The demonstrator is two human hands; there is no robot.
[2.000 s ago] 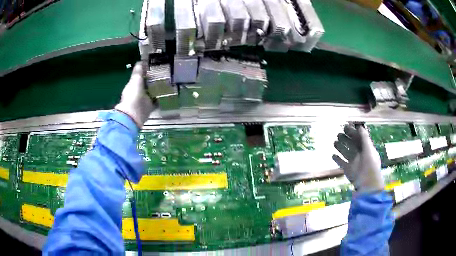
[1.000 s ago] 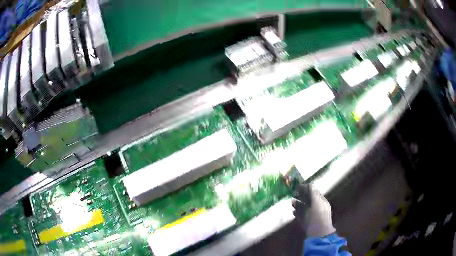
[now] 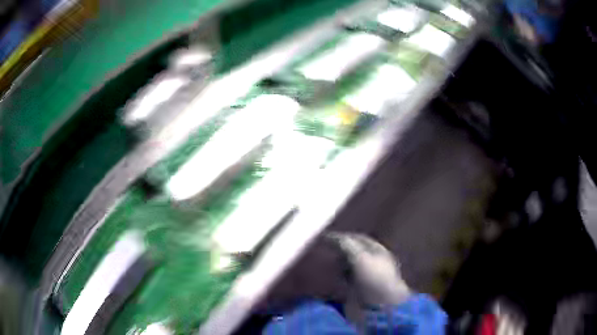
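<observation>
The view is strongly blurred. My right hand [image 3: 376, 271], in a pale glove, is low in the centre, just off the line's near rail [image 3: 242, 298]. Whether it holds anything cannot be told. A second blue sleeve shows beside it at the bottom edge; my left hand is not clearly distinguishable there. Bright long heatsinks [image 3: 226, 154] sit on the green circuit boards [image 3: 173, 278] left of and beyond my right hand. Another long heatsink [image 3: 101, 288] is at the lower left.
A green shelf [image 3: 118, 49] runs along the upper left, with small heatsink parts [image 3: 154, 98] below it on the far side. Dark floor [image 3: 419, 196] lies right of the line. Part of another person [image 3: 533, 16] is at the top right. A small red thing [image 3: 488, 324] shows at the bottom right.
The view has swung right and tilted along the line. The row of heatsinks on the shelf has left the picture. My right hand now appears lower and further left, with a second sleeve beside it.
</observation>
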